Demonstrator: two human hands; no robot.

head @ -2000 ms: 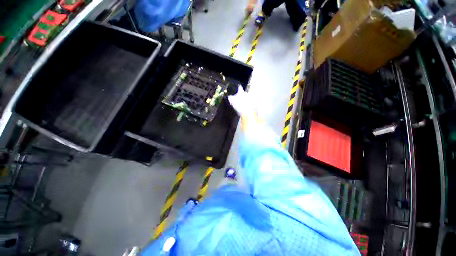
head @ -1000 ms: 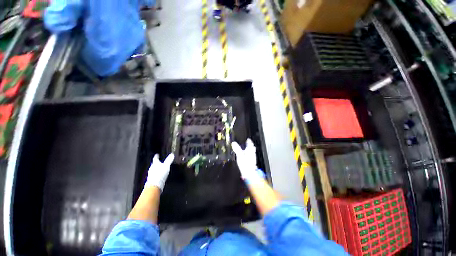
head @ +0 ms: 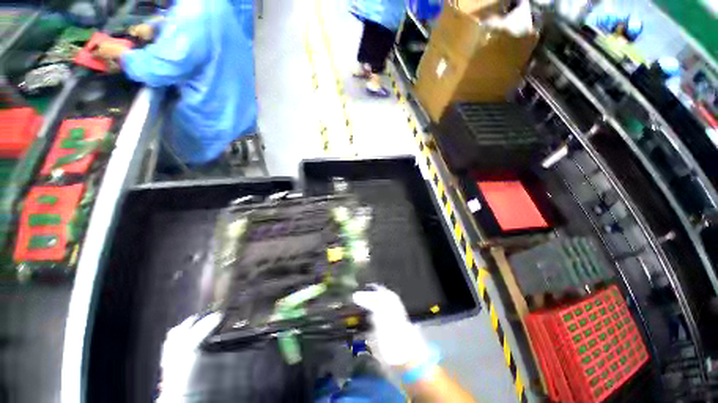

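Observation:
A black carrier fixture (head: 287,256) with green, white and yellow clips is held up over two black totes, blurred by motion. My left hand (head: 183,350), in a white glove, grips its near left corner. My right hand (head: 386,323), in a white glove with a blue band at the wrist, is at its near right corner, fingers against the edge. The left tote (head: 157,236) lies partly under the fixture. The right tote (head: 405,236) shows bare black inside.
At left, a metal-railed line (head: 94,260) carries red sheets (head: 51,223) with green boards. A person in blue (head: 212,86) works there. At right are a cardboard box (head: 464,67), black slotted trays (head: 492,130), a tote with a red sheet (head: 512,205) and red compartment trays (head: 602,342).
Both hands have taken hold of the fixture. It has risen out of the right tote and moved left towards the other tote. The view has shifted, showing more of the line at left.

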